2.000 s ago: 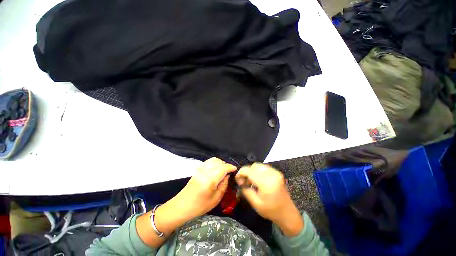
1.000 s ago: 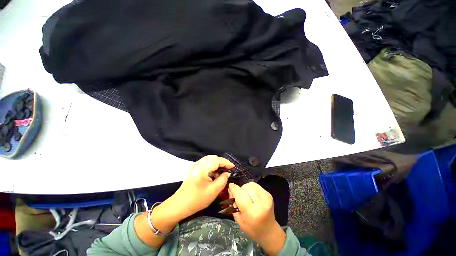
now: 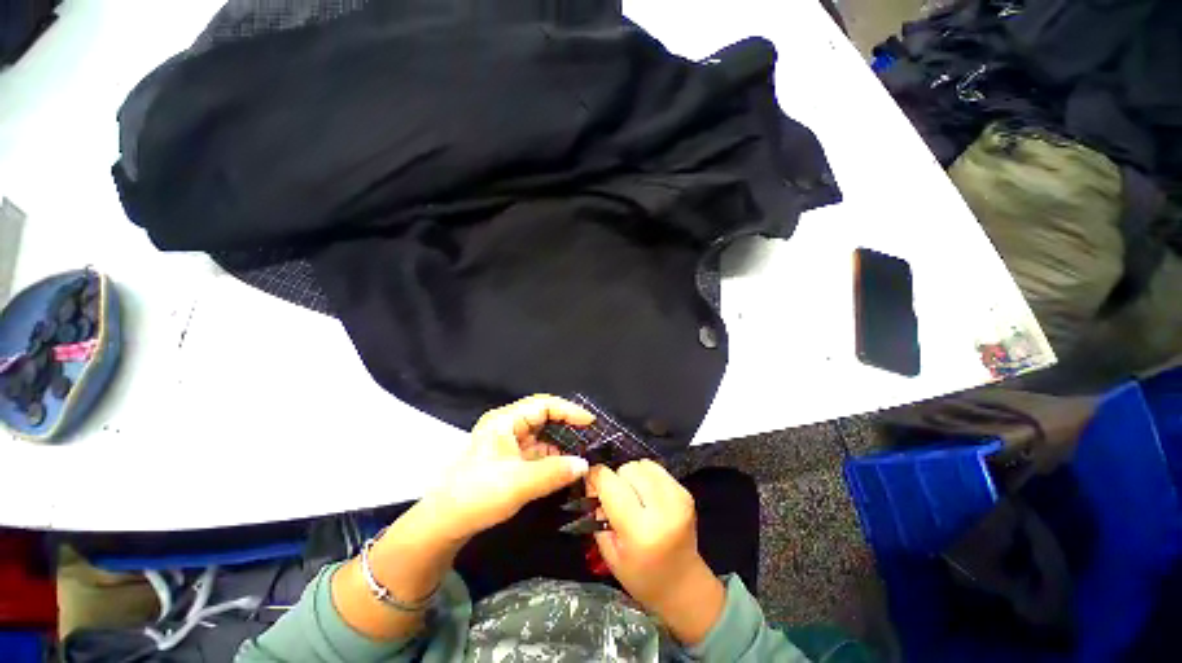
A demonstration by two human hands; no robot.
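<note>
A black garment lies across the white table, its front edge brought down over the table's near edge. A dark button shows near its right border, and another sits lower. My left hand holds the edge, which is turned back to show a dark gridded facing. My right hand is close beside it at the same edge, with the dark pointed blades of thread snips sticking out to the left. No needle can be made out between the fingers.
A blue-grey bowl of dark buttons with a pink strip is at the left. A black phone lies at the right. Blue crates stand below right, and piled dark and olive cloth is beyond the table. Clothing and hangers lie below left.
The garment edge has been turned back, exposing the gridded facing. My left hand has shifted left with its fingers more spread. The snips' blades now show below my right fingers.
</note>
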